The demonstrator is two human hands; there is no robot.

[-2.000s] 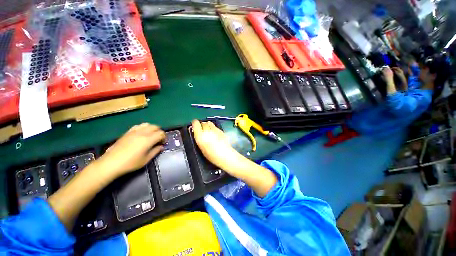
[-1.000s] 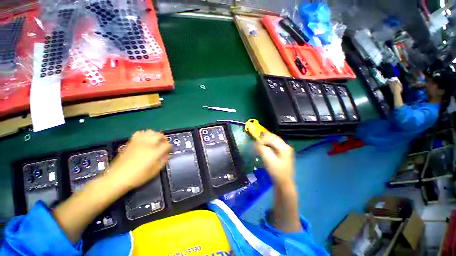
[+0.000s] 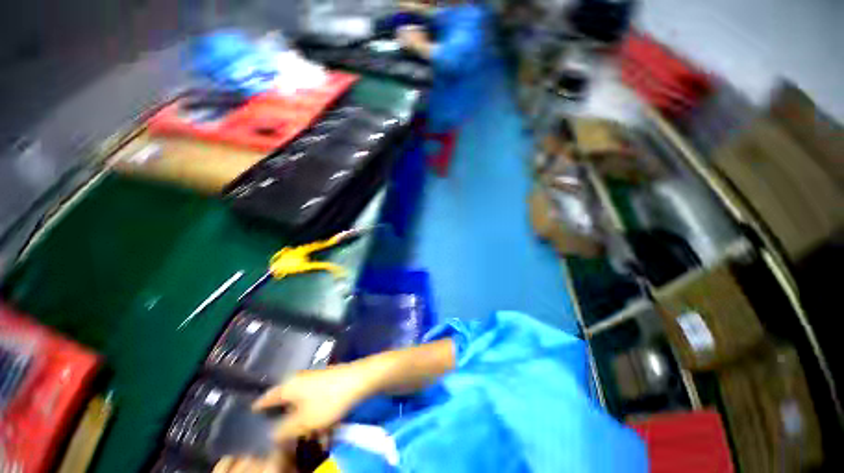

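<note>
The frame is blurred. The black phone tray (image 3: 211, 374) with dark phone housings (image 3: 273, 344) lies at the lower left, at the bench's near edge. My right hand (image 3: 319, 399) is over the tray's near side, fingers pointing left and slightly apart; blur hides whether it holds something. My left hand (image 3: 242, 465) is cut off by the bottom edge, close to my right hand, with only a small part showing. The yellow air blow gun (image 3: 301, 260) lies on the green mat beyond the tray, with a thin pale stick (image 3: 211, 298) left of it.
Another stack of phone trays (image 3: 310, 171) stands farther along the bench beside a red tray (image 3: 254, 120) on a tan board. A second red tray (image 3: 42, 388) is at the left edge. A blue bin (image 3: 393, 300) sits below the bench edge. Boxes on shelves stand right; a person's blue sleeve shows at top.
The view has swung to the right and blurred. My right hand has left the air blow gun and is back at the tray. My left hand now shows only at the bottom edge.
</note>
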